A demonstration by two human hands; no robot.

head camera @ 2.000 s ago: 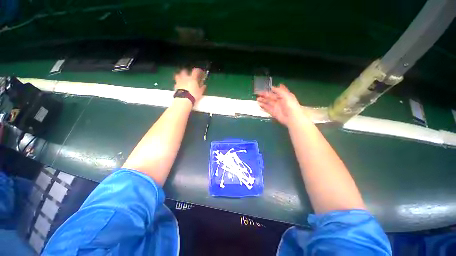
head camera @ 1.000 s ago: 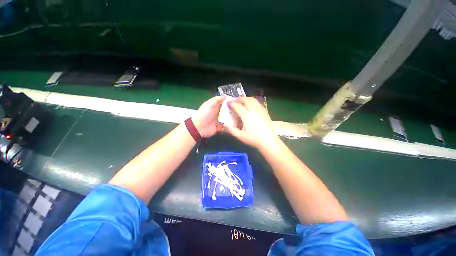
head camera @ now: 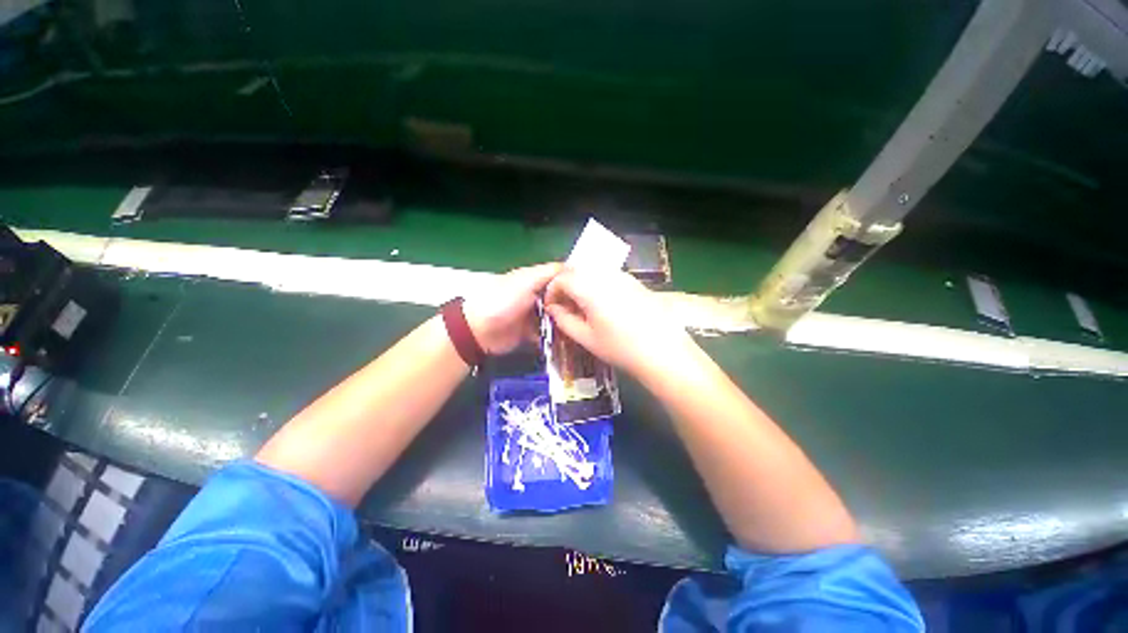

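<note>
A phone body (head camera: 578, 377) with its open back showing hangs tilted between my hands, its lower end over the back of the blue plastic tray (head camera: 549, 490). My left hand (head camera: 510, 309) holds the phone body by its left edge. My right hand (head camera: 609, 318) covers its upper part, with a flat white battery (head camera: 598, 247) sticking out above the fingers. My fingertips meet at the phone's left edge, and what they pinch there is hidden. Loose white strips (head camera: 544, 448) lie tangled in the tray.
Another phone unit (head camera: 647, 257) lies on the belt just behind my right hand. More units lie at the left (head camera: 318, 195) and right (head camera: 988, 303). A white rail (head camera: 285, 268) and tape-wrapped post (head camera: 823, 257) stand beyond the bench. A black device (head camera: 30, 291) is at far left.
My hands have come together from the belt. The phone body now extends below them towards the tray, and the white battery has moved from between the hands to above the right fingers.
</note>
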